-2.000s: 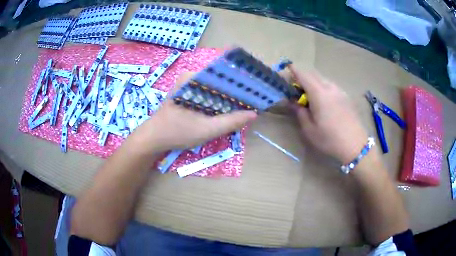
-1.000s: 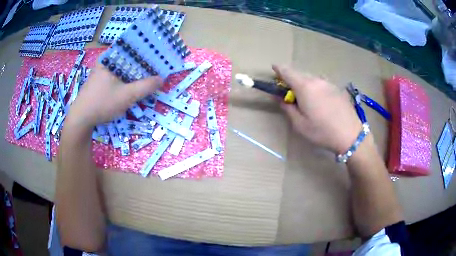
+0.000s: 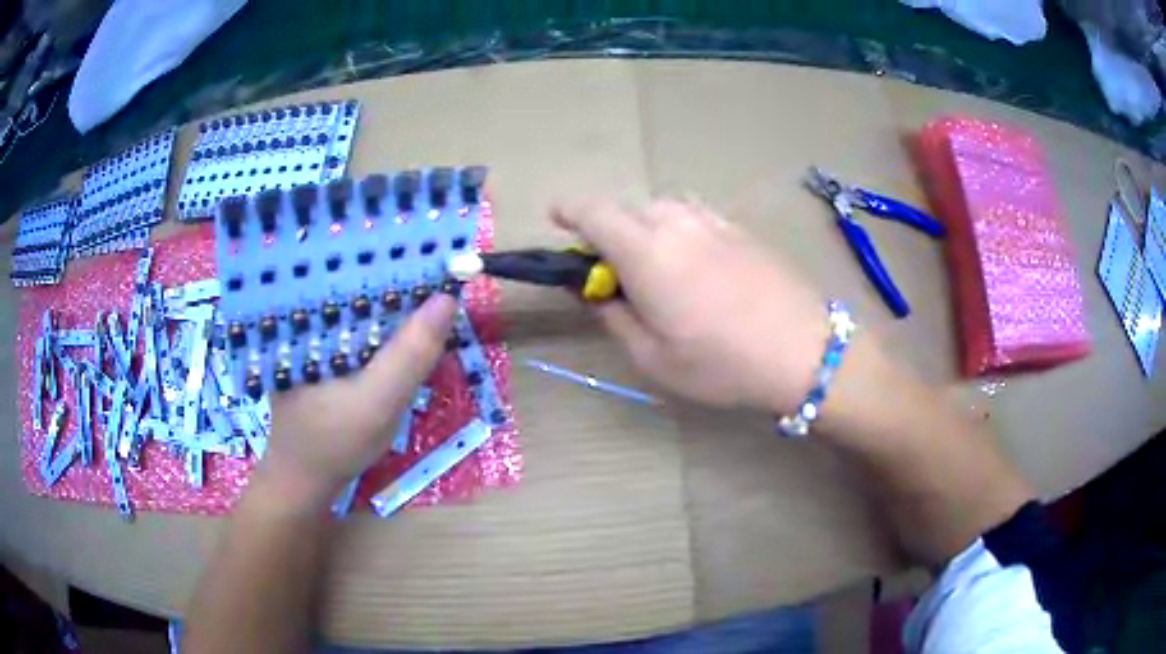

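My left hand holds a blue-white PCB panel with rows of black round parts by its lower edge, above the pink sheet. My right hand grips black-and-yellow pliers. Their white-covered tips are at the panel's right edge, near my left thumb; whether the jaws close on the panel cannot be told. Loose single PCB strips lie in a pile on the pink bubble wrap sheet, partly hidden by the panel and my left hand.
Uncut panels lie at the far left. A thin white stick lies right of the sheet. Blue-handled cutters and a pink bubble-wrapped bundle are at right. Small boards with a loop are at the right edge. Clear plastic lies beyond the table.
The panel has been turned more upright and faces the camera. The pliers have moved left from apart to the panel's right edge. The view has shifted.
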